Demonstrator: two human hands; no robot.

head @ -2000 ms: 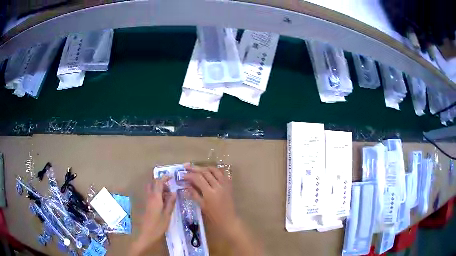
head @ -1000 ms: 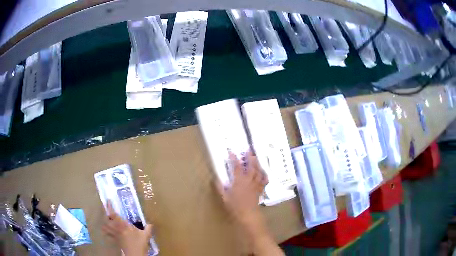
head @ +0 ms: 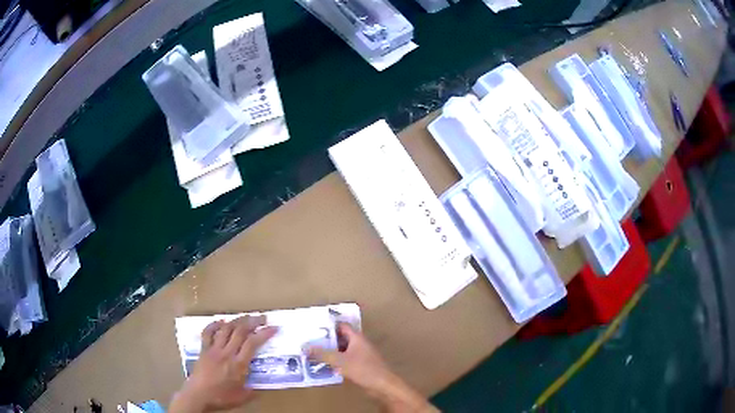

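A white carton (head: 282,319) lies crosswise on the brown bench in front of me, partly over or against the far side of a filled blister tray (head: 278,369). Clear-wrapped parts show in the tray's hollows. My left hand (head: 222,363) lies over the left half, its fingers on the carton and its palm over the tray. My right hand (head: 350,355) is at the right end, its fingers around the carton end and touching the tray. Parts of both are hidden under my hands.
One white carton (head: 403,214) lies right of centre, beside stacked blister trays (head: 504,246). Tray-and-carton sets (head: 197,105) lie on the green belt (head: 133,145). Red bins (head: 616,278) are below the bench edge. A blue leaflet (head: 151,406) shows at the bottom left.
One of the two cartons at the right has been brought to the tray. The tray now lies crosswise, with both hands on the set. The view has swung right and tilted.
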